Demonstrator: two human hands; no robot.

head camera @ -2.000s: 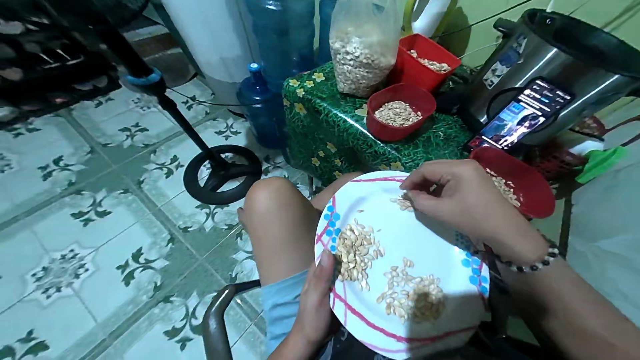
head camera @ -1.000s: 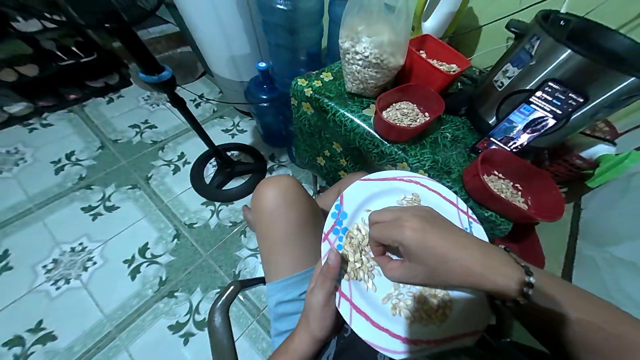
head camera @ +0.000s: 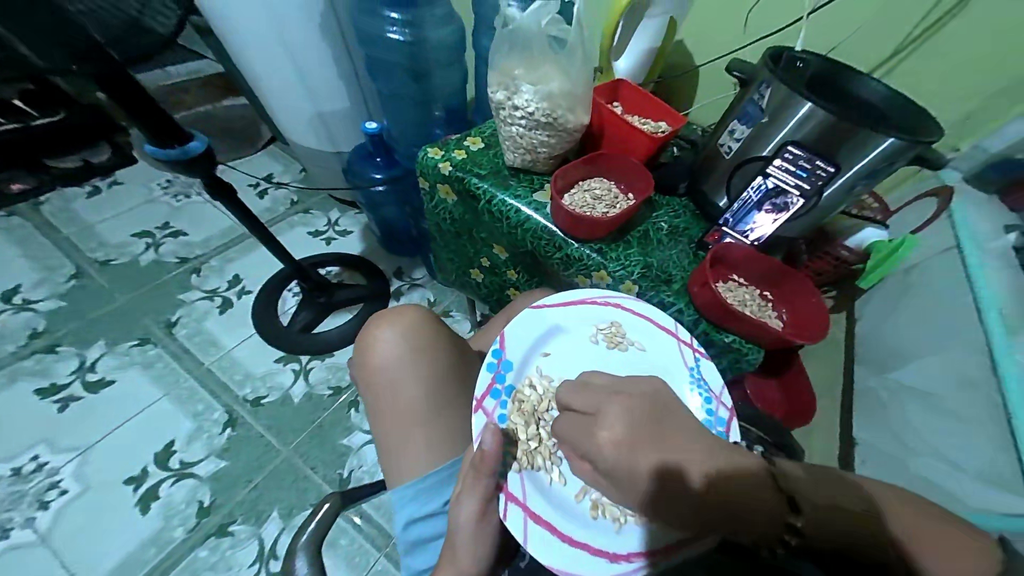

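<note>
A white plate (head camera: 552, 328) with pink lines and blue dots rests over my lap. My left hand (head camera: 478, 496) grips its left rim, thumb on top. My right hand (head camera: 632, 436) is over the plate, fingertips bunched at the right edge of a pile of pale seeds (head camera: 532, 424); whether a seed is between them is hidden. A small seed group (head camera: 614, 336) lies near the far rim, and another pile (head camera: 606, 509) lies partly under my right hand. Red bowls of seeds (head camera: 602, 196) (head camera: 758, 296) and a red square container (head camera: 636, 120) stand beyond the plate.
A green patterned cloth (head camera: 512, 232) covers the small table, which holds a clear bag of seeds (head camera: 536, 112). A phone (head camera: 774, 192) leans on a large metal pot (head camera: 808, 120). Blue water bottles (head camera: 384, 192) stand behind. A black round stand base (head camera: 320, 304) is on the tiled floor.
From two seconds ago, my right hand has moved from the small group near the plate's far rim to the left pile. My left hand has kept its hold on the plate.
</note>
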